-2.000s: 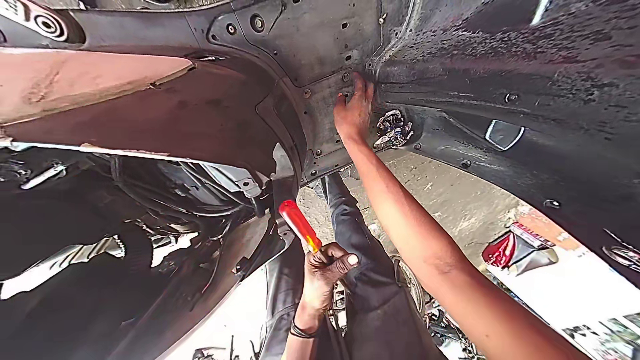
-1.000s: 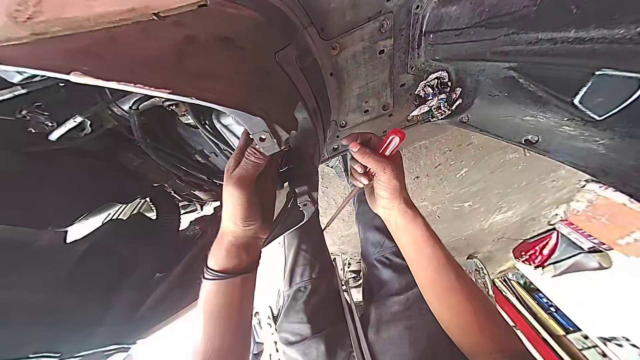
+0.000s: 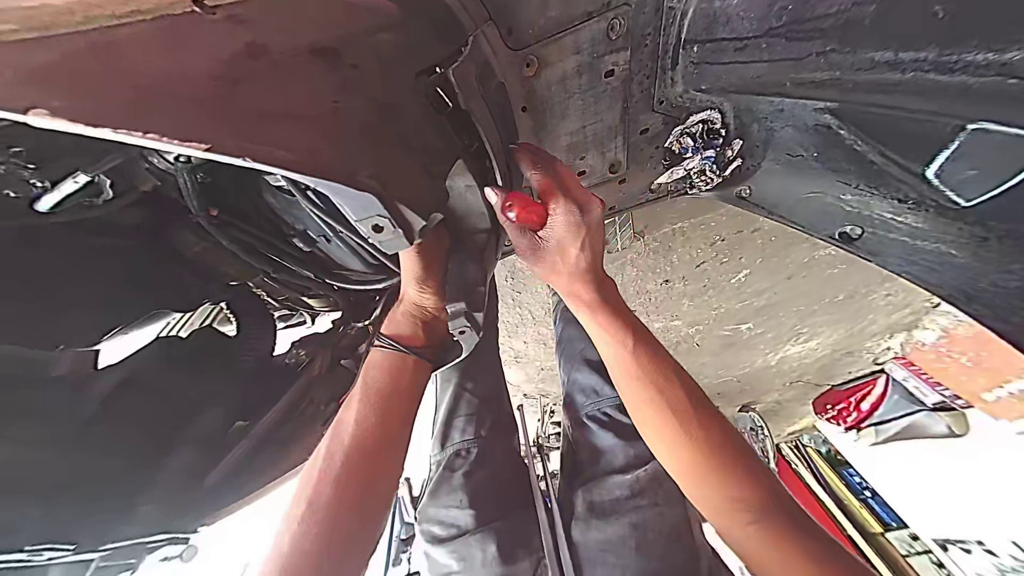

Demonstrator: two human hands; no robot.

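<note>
My right hand [image 3: 560, 220] is closed around the red handle [image 3: 526, 210] of a tool, whose shaft is hidden from this angle. It is beside the edge of a dark, curved car body panel [image 3: 480, 104]. My left hand [image 3: 424, 268], with dark bands at the wrist, reaches behind the metal bracket [image 3: 380, 230] at the end of the reddish-brown panel [image 3: 264, 88]. Its fingers are mostly hidden there, so its grip does not show. A small metal tab with holes [image 3: 464, 324] is just right of that wrist.
A crumpled wad [image 3: 700, 152] is lodged at the dark metal panel's edge [image 3: 800, 144]. Dark cables [image 3: 320, 240] run at left. Below are my legs in dark trousers [image 3: 600, 448], long thin rods [image 3: 544, 496], a red and grey packet [image 3: 888, 404] and a box of items [image 3: 848, 488].
My right hand has moved up to the curved panel's edge, and the tool's handle now points toward the camera. My left hand has gone behind the bracket. Two seconds ago the left hand held the tool.
</note>
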